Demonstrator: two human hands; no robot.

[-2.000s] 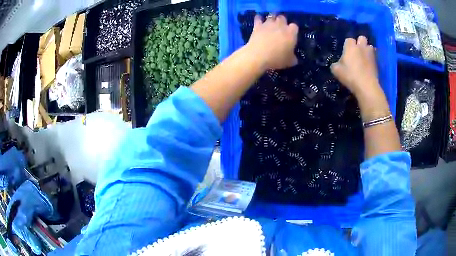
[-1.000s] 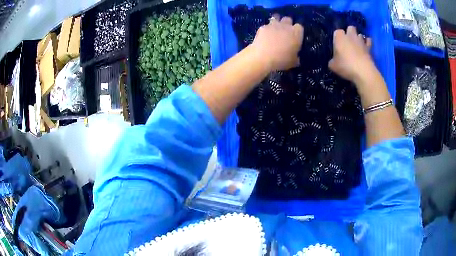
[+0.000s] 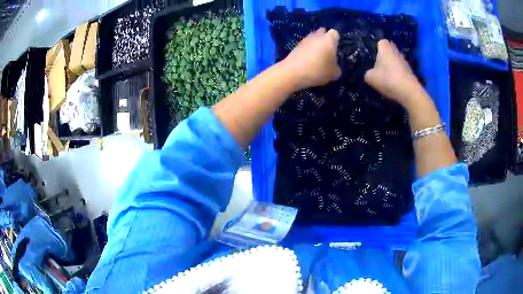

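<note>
A blue crate (image 3: 433, 51) holds a large heap of small black components (image 3: 344, 138) with short rows of silver leads. My left hand (image 3: 315, 57) is over the far left part of the heap, fingers curled down. My right hand (image 3: 391, 69) is at the far right part, fingers curled toward the left hand. Between the hands lie more black components. Whether either hand grips components is hidden. A metal bracelet is on my right wrist.
A black bin of green components (image 3: 203, 60) stands left of the crate, with a bin of small silver parts (image 3: 132, 35) beyond it. Bagged parts (image 3: 480, 123) lie in a black bin at right. Cardboard pieces (image 3: 57, 74) stand at far left. A clear card holder (image 3: 261, 223) hangs near the crate's front.
My two hands have moved closer together over the heap. My right hand has shifted left and slightly down, and a band of components shows above the hands.
</note>
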